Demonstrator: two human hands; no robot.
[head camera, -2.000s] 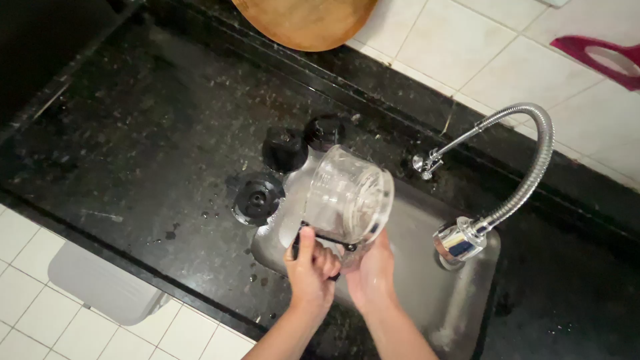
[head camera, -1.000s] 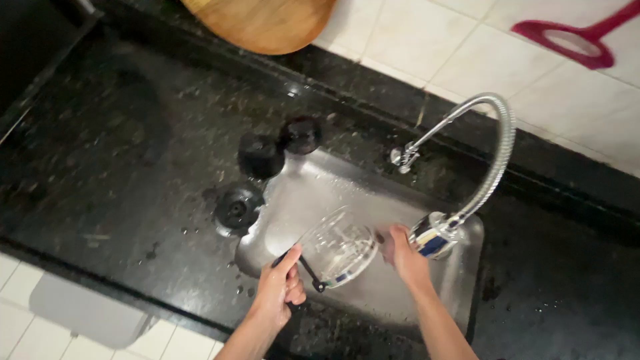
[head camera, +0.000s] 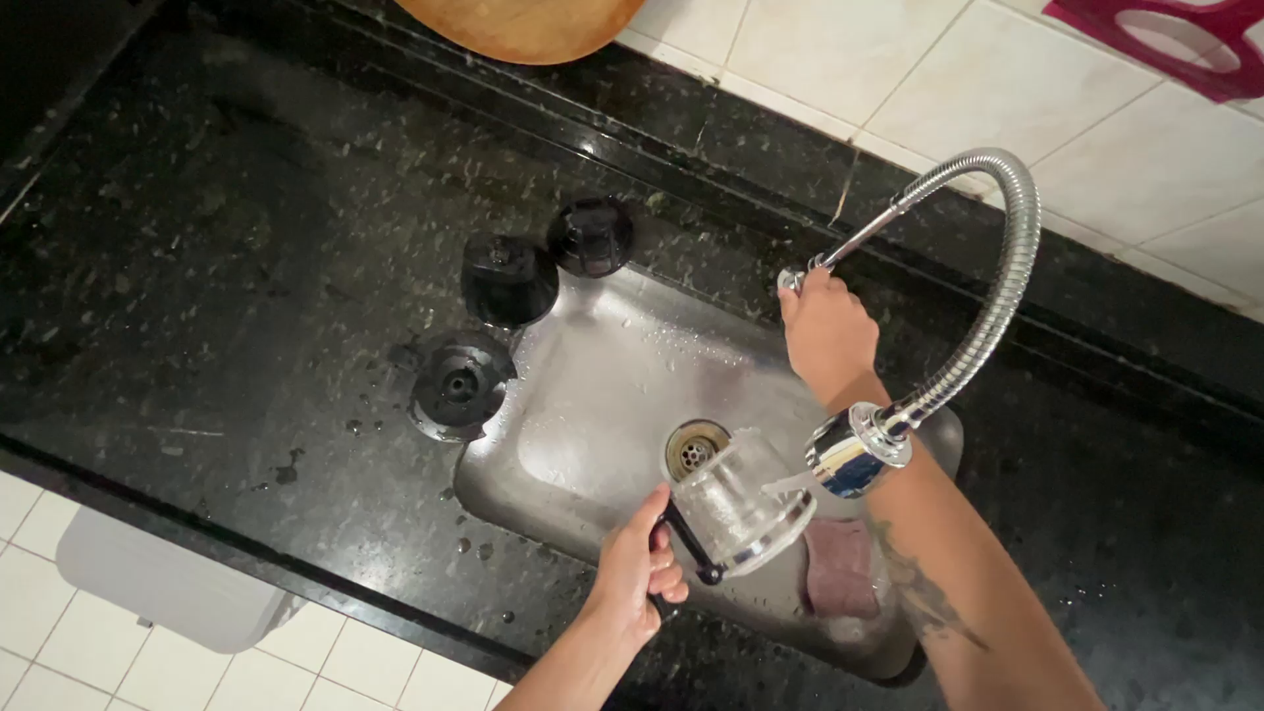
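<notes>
My left hand (head camera: 635, 563) grips the black handle of a clear jar (head camera: 741, 499), which is tilted over the steel sink (head camera: 583, 415) near its drain (head camera: 696, 449). A stream of water runs into the jar from the chrome spray head (head camera: 857, 449) of the faucet. My right hand (head camera: 829, 331) is closed around the valve at the base of the faucet, and its forearm passes behind the spray head. A pinkish cloth (head camera: 840, 568) lies in the sink, right of the jar.
Three black plastic parts, a round one (head camera: 460, 385), a cup-like one (head camera: 509, 279) and a smaller one (head camera: 591, 237), stand along the sink's left rim. A wooden board (head camera: 533, 25) and a magenta utensil (head camera: 1175, 39) are by the tiled wall. A grey bin lid (head camera: 168, 578) is below the counter.
My right hand has moved from beside the jar up to the faucet valve. Water now runs from the spray head into the jar. My left hand still has the jar's handle.
</notes>
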